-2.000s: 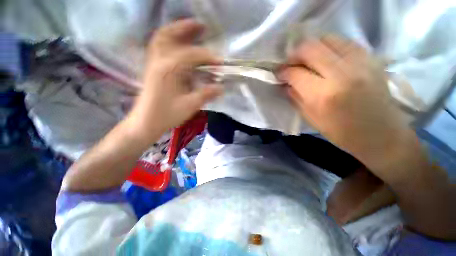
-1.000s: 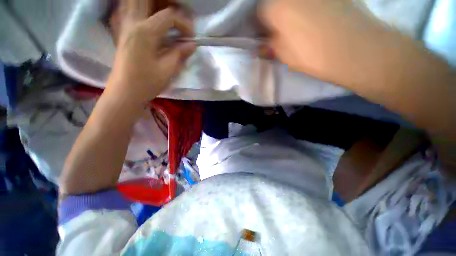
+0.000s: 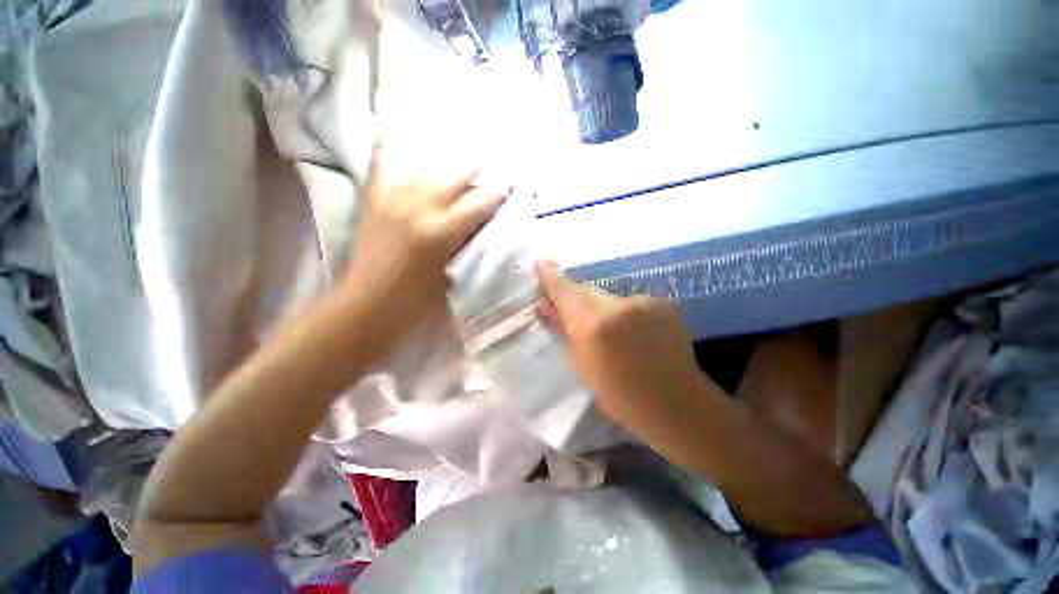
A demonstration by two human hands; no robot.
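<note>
A pale garment lies heaped at the left of the machine bed and hangs over the table's front edge. My left hand lies on the cloth with its fingers apart, pointing up toward the glare below the needle area. My right hand is at the table edge, its fingertips at a stitched, folded edge of the cloth. Whether the right fingers pinch the cloth is hard to tell. Bright glare washes out the cloth under the presser area.
A dark ribbed knob stands on the white machine bed. A printed ruler runs along the grey table edge. A red basket is below. Crumpled cloth lies at the right.
The machine bed, knob and ruler have come into view. Both hands have gone from holding a strip of cloth between them to lying on the garment at the machine.
</note>
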